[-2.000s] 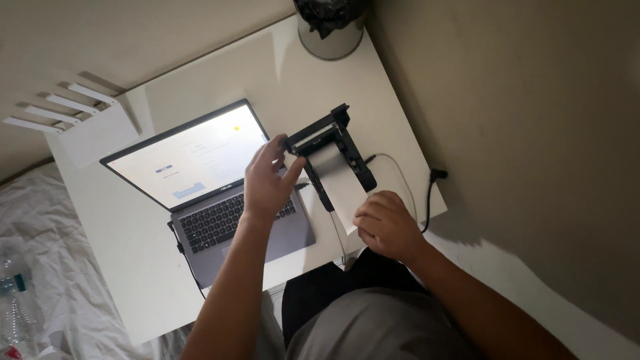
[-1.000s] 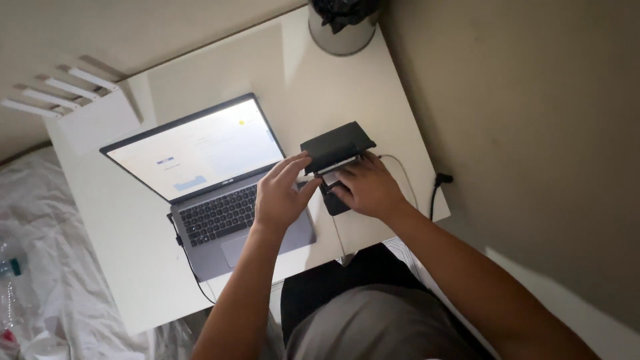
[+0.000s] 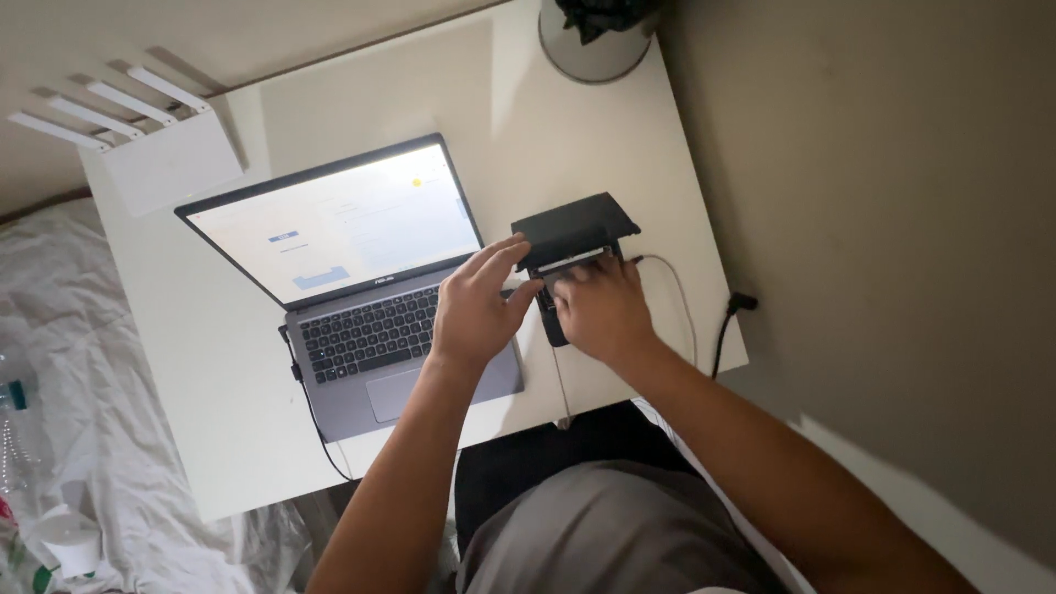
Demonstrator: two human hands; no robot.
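A small black device with a raised lid (image 3: 573,227) rests on the white table, right of an open laptop (image 3: 371,355). It looks like a compact printer, though its exact kind is unclear. My left hand (image 3: 483,297) touches the left side of the device, fingertips at the lid's lower left edge and thumb beside the body. My right hand (image 3: 606,305) lies over the opening below the lid, its fingers bent into it and partly hidden. Whether those fingers grip anything cannot be seen. A thin cable (image 3: 676,285) runs from the device's right side.
A white router (image 3: 177,157) with several antennas stands at the table's upper left. A bin-like container (image 3: 594,49) with a black bag is at the far corner. A black cable plug (image 3: 741,302) lies by the right table edge (image 3: 718,231). Rumpled white fabric (image 3: 107,330) covers the left.
Two seconds ago the device stood open with white paper in it and my right hand at the paper's lower end. Since then the lid has come down partway and my right hand has moved up to the opening.
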